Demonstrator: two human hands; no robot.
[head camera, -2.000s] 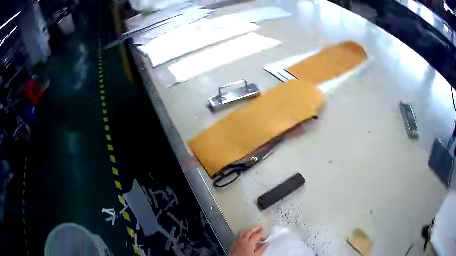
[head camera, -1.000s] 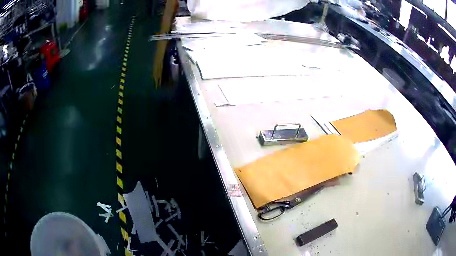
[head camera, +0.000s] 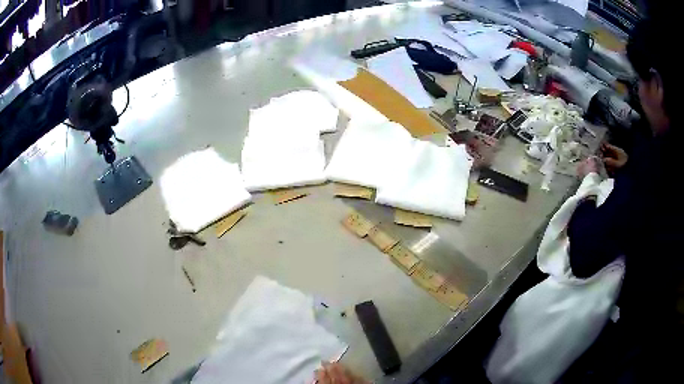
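A white fabric piece (head camera: 262, 330) lies at the bottom of the view, its lower edge cut off. My right hand (head camera: 339, 373) is at its right corner, cut off by the bottom edge; only the fingers show, and I cannot tell if they grip the cloth. My left hand is not in view. Beyond lie folded white fabric stacks (head camera: 202, 187), (head camera: 283, 150), (head camera: 427, 180). Tan tickets (head camera: 405, 257) form an overlapping row to the right. A dark bar (head camera: 377, 336) lies right of the near fabric.
A single tan card (head camera: 150, 353), dark snips (head camera: 184, 238) and a metal plate (head camera: 122, 184) are at left. An orange pattern (head camera: 390, 101), another dark bar (head camera: 502, 182) and a scrap pile (head camera: 551, 124) are farther off. A person (head camera: 622, 217) holds white cloth at the right edge.
The view has swung right, away from the aisle and the orange patterns with the shears. The stacks, ticket row and other person are now in view. The fingers of my right hand show at the bottom.
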